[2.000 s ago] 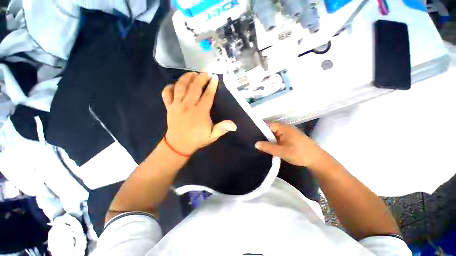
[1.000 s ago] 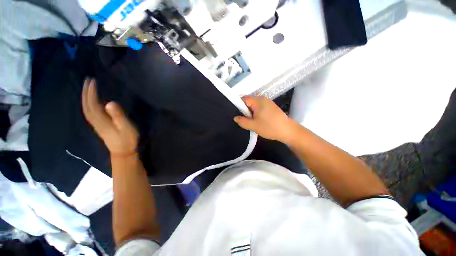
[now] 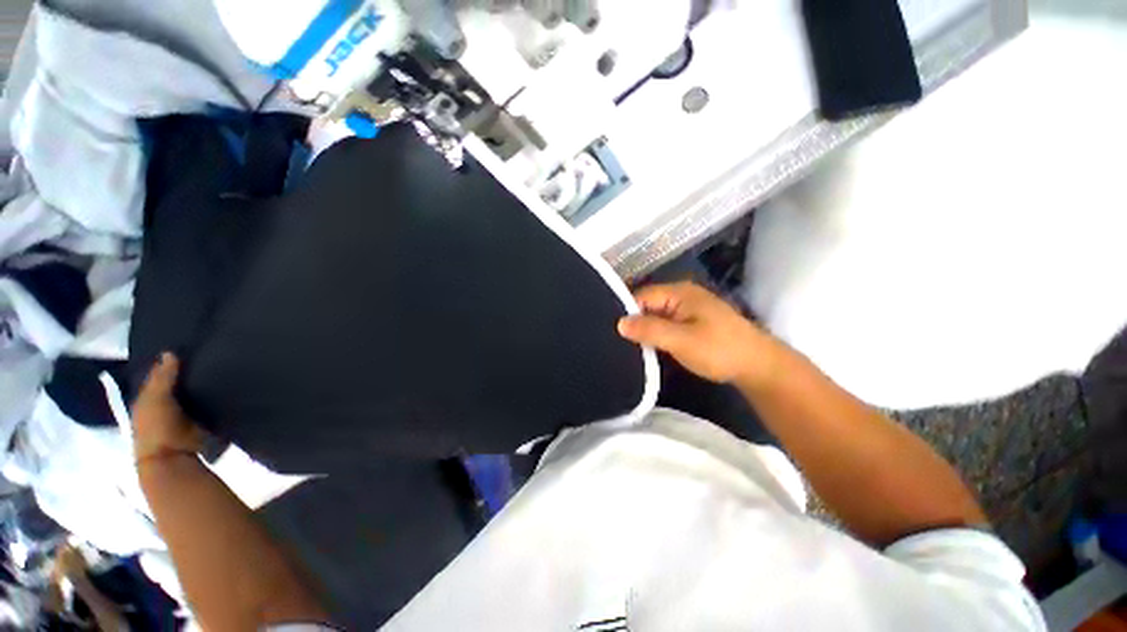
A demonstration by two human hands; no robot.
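Note:
A large black fabric panel (image 3: pixel 408 296) lies spread in front of me, with a narrow white rim (image 3: pixel 562 227) along its right edge. Its upper corner is at the presser foot and needle area (image 3: pixel 447 130) of the overlock machine (image 3: pixel 334 49). My right hand (image 3: pixel 692 331) pinches the rim at the panel's right side between thumb and fingers. My left hand (image 3: pixel 163 414) is at the panel's lower left edge, thumb showing, its fingers hidden by the fabric.
A black phone (image 3: pixel 859 56) lies on the white machine table (image 3: pixel 742 148) at upper right. A white fabric pile (image 3: pixel 952 259) is at right. Grey-white cut pieces (image 3: pixel 93 111) are heaped at left. Speckled floor shows at lower right.
My left hand has moved from the panel's upper edge near the needle to its far left edge. The black panel has spread out flatter leftward. My right hand still holds the rim.

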